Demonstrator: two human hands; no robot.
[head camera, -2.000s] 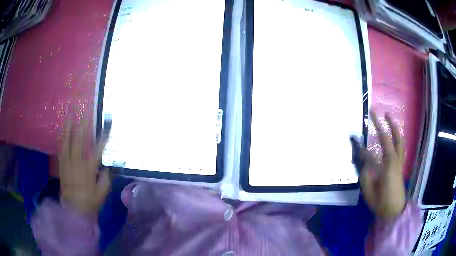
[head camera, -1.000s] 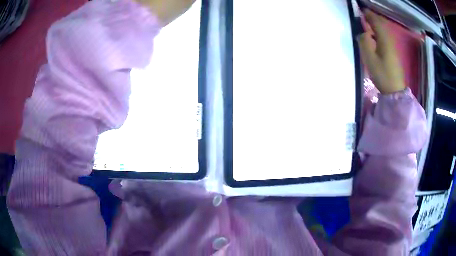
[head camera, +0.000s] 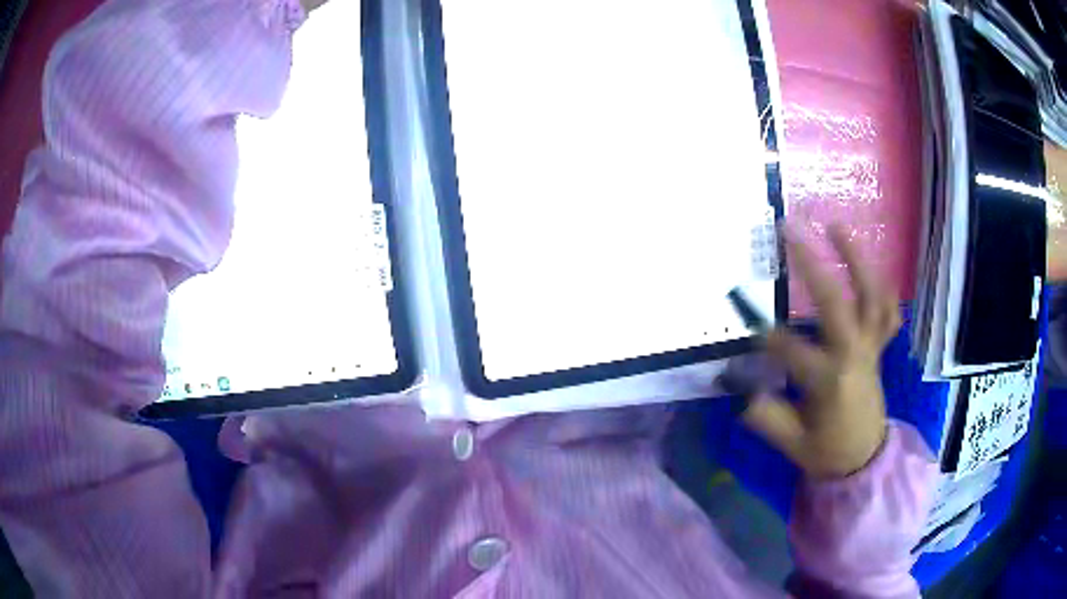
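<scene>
Two lit tablets with glowing white screens and black bezels lie side by side, the left tablet (head camera: 310, 234) partly covered by my left sleeve and the right tablet (head camera: 597, 187) in full light. Each has a small barcode label near a lower right corner. My right hand (head camera: 831, 351) is at the right tablet's lower right corner, fingers spread, a black finger cot pointing over the screen; it holds nothing. My left arm reaches over the left tablet to the top edge; only a sliver of my left hand (head camera: 310, 5) shows there, its fingers out of the picture.
A stack of tablets (head camera: 995, 211) with layered white edges stands at the right on the pink-red mat (head camera: 837, 129). Below it is a white printed sign (head camera: 995, 415). Bright blue surfaces (head camera: 749, 468) show below the bench edge.
My right hand has come down from the right tablet's upper right side to its lower right corner. The tablets and stack appear further left in view. My left arm still reaches over the left tablet.
</scene>
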